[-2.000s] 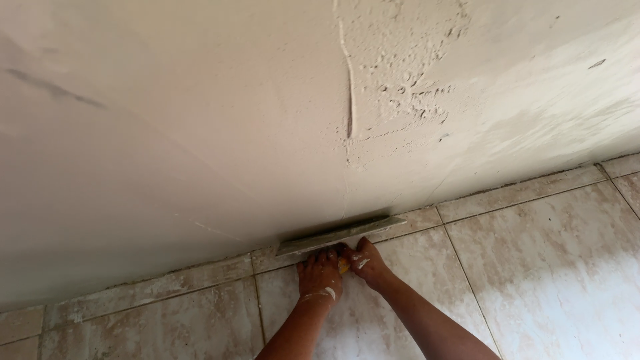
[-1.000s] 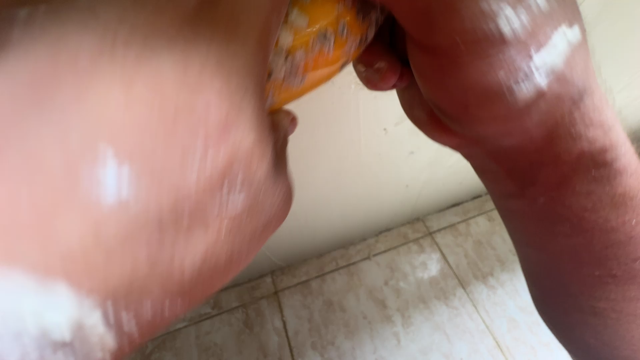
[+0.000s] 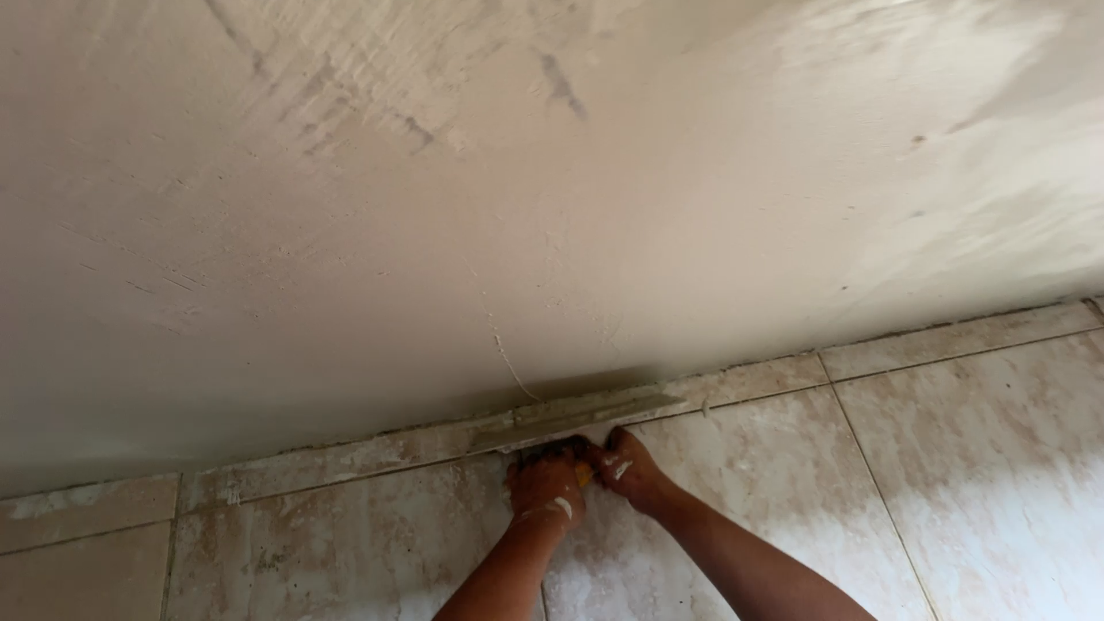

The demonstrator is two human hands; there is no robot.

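Low at the foot of a plastered wall, both hands grip a wide plastering trowel by its yellow-orange handle. My left hand is closed over the handle's left part, its fingers partly hidden. My right hand holds the handle's right end. White smears mark both hands. The long blade lies along the wall base, just above the fingers, with grey-beige plaster on it. A thin raised line of plaster runs down the wall to the blade. Whether the blade touches the wall cannot be told.
Marbled floor tiles with dark joints spread below the wall. A narrow tile strip runs along its base, with a rough, plaster-marked edge. Higher up, the wall bears ridges, scratches and dark grey marks.
The hands, large and blurred close to the view one second ago, are now low at the wall base with the trowel. The thick plaster ridge seen two seconds ago does not show now.
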